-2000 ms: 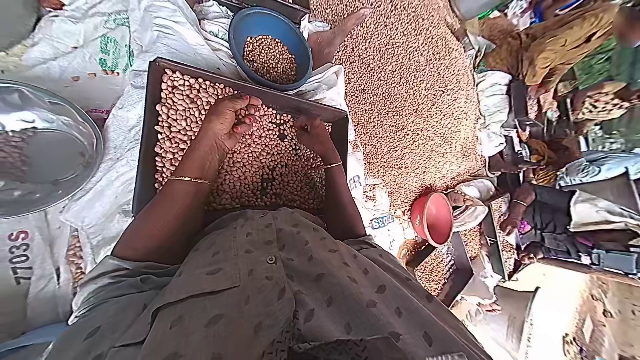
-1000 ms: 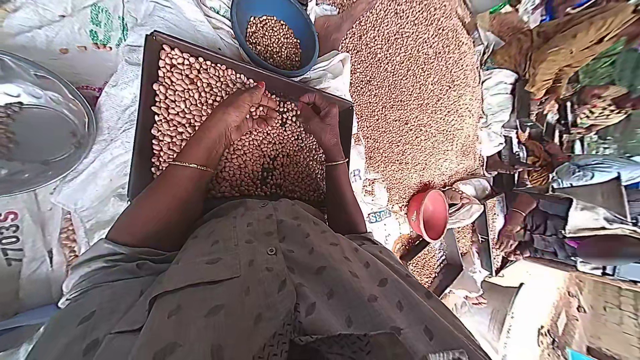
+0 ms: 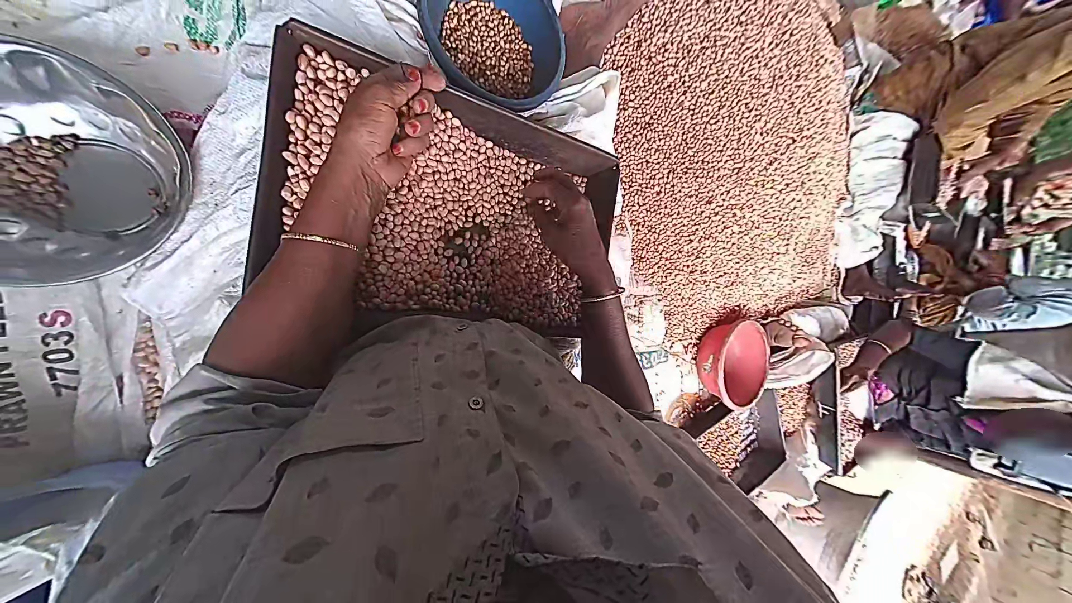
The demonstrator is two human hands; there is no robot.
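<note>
A dark rectangular tray (image 3: 264, 180) lies across my lap, holding a layer of shelled nuts or beans (image 3: 469, 180), probably peanuts. Over its upper left part is my left hand (image 3: 398, 121), fingers curled inward near the far rim; several pale kernels show between them. On the right side of the tray, my right hand (image 3: 565, 213) rests low over the kernels with bent fingers, and whether it pinches one cannot be made out. Just beyond the far rim stands a blue bowl (image 3: 548, 50) partly filled with smaller brownish kernels.
A shiny metal basin (image 3: 109, 201) with some kernels stands at the left on woven sacks (image 3: 201, 209). A large heap of kernels (image 3: 729, 151) spreads on the right, with a red bowl (image 3: 733, 364) at its lower edge. Other people sit along the right side, near more dark trays (image 3: 762, 444).
My hands were close together over the tray one second ago and are now apart. The left is by the far rim, the right lower over the kernels.
</note>
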